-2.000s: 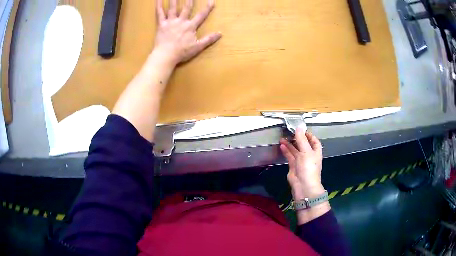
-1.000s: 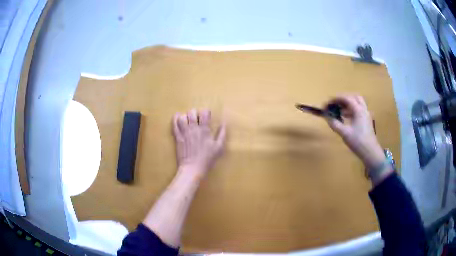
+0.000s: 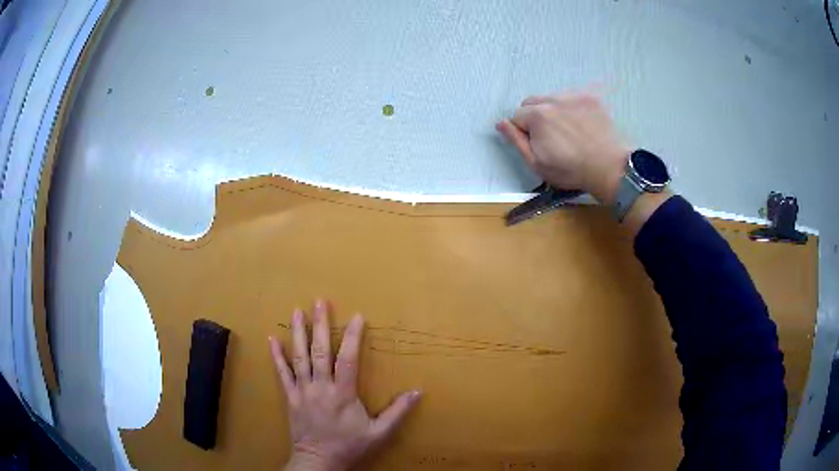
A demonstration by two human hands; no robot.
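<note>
The tan pattern template point(image 3: 442, 276) lies on white fabric plies point(image 3: 129, 350), which show along its edges. My left hand point(image 3: 331, 396) lies flat on the template, fingers spread, holding nothing. My right hand point(image 3: 570, 143) is at the far edge with bent fingers, closed on a dark cloth clamp point(image 3: 545, 202). Its jaw lies over the template's edge; the hand hides its handles. Another dark clamp point(image 3: 782, 219) sits on the far edge at the right. A dark weight bar point(image 3: 206, 384) lies on the template, left of my left hand.
The pale grey table point(image 3: 304, 83) extends beyond the far edge. Layered white and pale-blue pieces point(image 3: 32, 120) with a narrow tan edge lie along the left side. A black cord shows at the top right corner.
The view has shifted toward the far side. My right hand has carried the dark clamp from above the template to its far edge. My left hand still lies on the template.
</note>
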